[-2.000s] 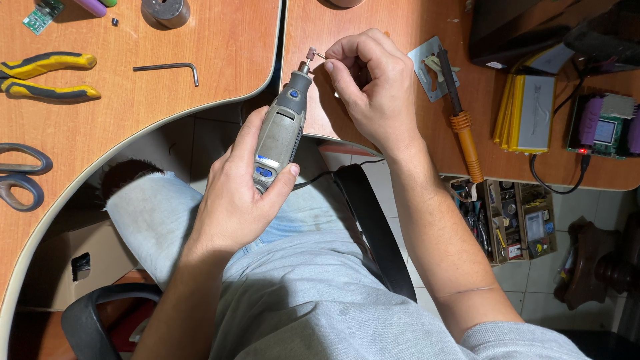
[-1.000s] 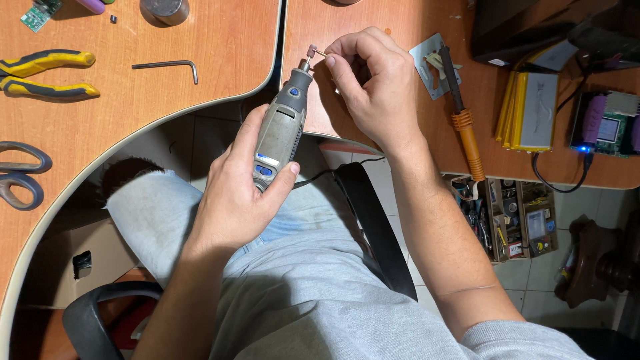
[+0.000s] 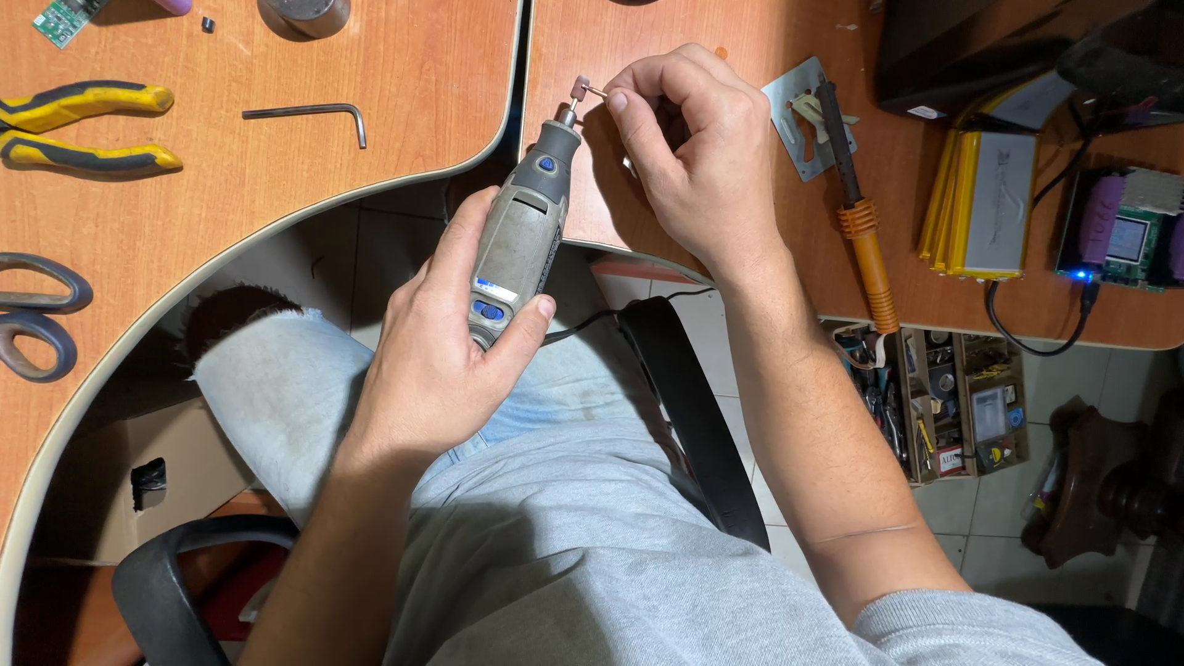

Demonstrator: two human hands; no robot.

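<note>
My left hand (image 3: 435,342) is wrapped around a grey rotary tool (image 3: 523,227) with blue buttons, its nose pointing up and slightly right. A small reddish-brown grinding stone (image 3: 580,89) is mounted at the tool's tip. Between thumb and forefinger, my right hand (image 3: 689,139) pinches a thin brass-coloured metal pin (image 3: 596,92). The pin's far end meets the stone's side, or lies very close to it; contact cannot be told for sure. My remaining right fingers are curled and partly hidden.
Pliers (image 3: 88,129), scissors (image 3: 42,314) and a hex key (image 3: 310,112) lie on the left desk. Right of my hand are a metal plate (image 3: 800,116), a soldering iron (image 3: 867,250), flat battery packs (image 3: 994,199) and a wired circuit board (image 3: 1130,231). An organizer box (image 3: 962,398) stands below the desk edge.
The circuit board's light, red two seconds ago, is now blue. Both hands keep nearly the same pose, with the pin still beside the grinding stone.
</note>
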